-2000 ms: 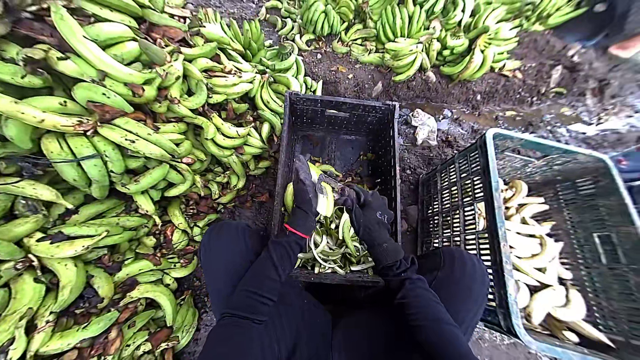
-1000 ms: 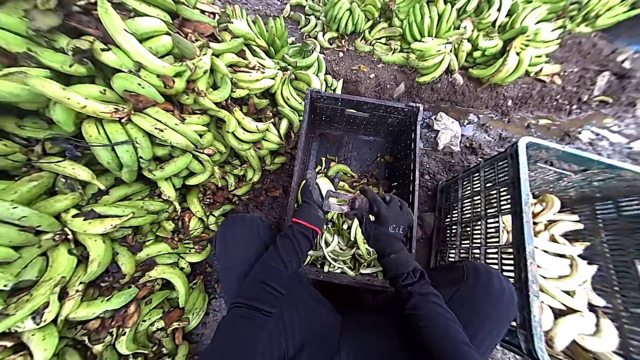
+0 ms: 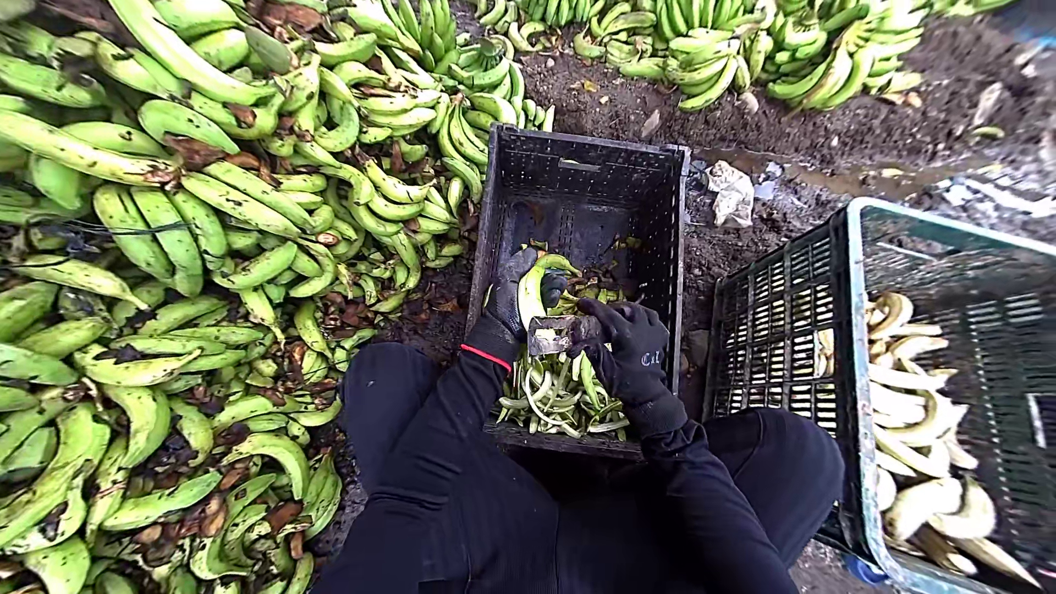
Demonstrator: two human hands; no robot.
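My left hand [image 3: 513, 301], in a dark glove with a red band at the wrist, grips a partly peeled green plantain [image 3: 532, 293] over the black plastic crate [image 3: 683, 247]. My right hand [image 3: 631, 346], also gloved, is closed on a short, flat-bladed tool [image 3: 553, 337], whose exact kind I cannot tell. The blade lies against the lower end of the plantain. Beneath both hands, green peel strips [image 3: 561, 396] fill the near part of the crate.
A heap of green plantains [image 3: 247, 198] spreads along the left. More bunches [image 3: 709, 62] lie on muddy ground beyond the crate. At right stands a green plastic crate [image 3: 862, 396] holding peeled plantains [image 3: 924, 437]. Crumpled white litter [image 3: 730, 194] lies between the crates.
The plantain in my left hand now shows more clearly, its tip pointing away from me. My right hand remains close beside it with the tool.
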